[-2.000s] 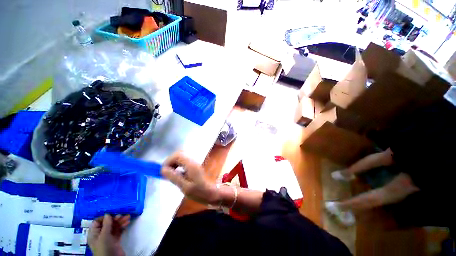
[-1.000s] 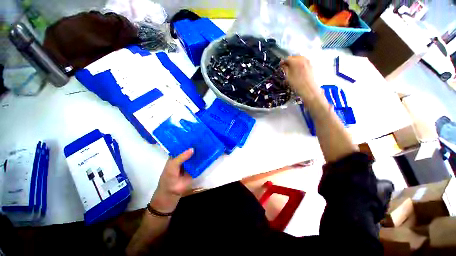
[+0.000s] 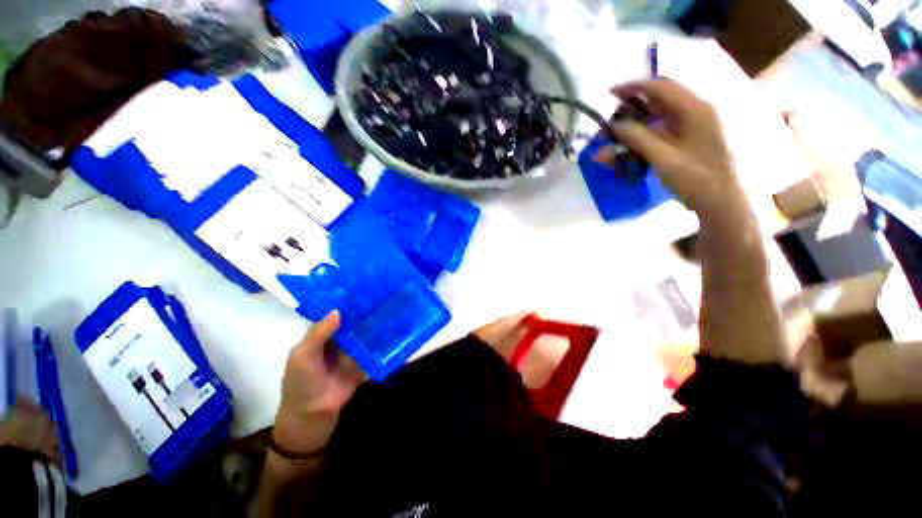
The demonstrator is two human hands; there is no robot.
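Observation:
My left hand (image 3: 315, 390) holds a blue insert tray (image 3: 379, 304) by its near edge; no cable can be made out in it. My right hand (image 3: 675, 137), slightly blurred, grips a black USB cable (image 3: 627, 126) to the right of the basin, above a blue box group (image 3: 619, 192). A dark strand runs from the hand towards the round basin (image 3: 356, 111), which is heaped with black cables (image 3: 455, 101). Empty blue trays (image 3: 425, 218) lie between the basin and my held tray.
Fanned retail boxes (image 3: 268, 228) lie left of the trays. Finished packs (image 3: 152, 379) are stacked at front left. Another person's hand (image 3: 30, 430) shows at the left edge. A brown cloth (image 3: 91, 71) lies far left. A red stool (image 3: 554, 364) is below the table edge; cartons (image 3: 859, 293) stand right.
My right hand has come out of the basin to the right with a cable. My left hand still holds the tray. The view has shifted, and another person's hand has appeared at the left edge.

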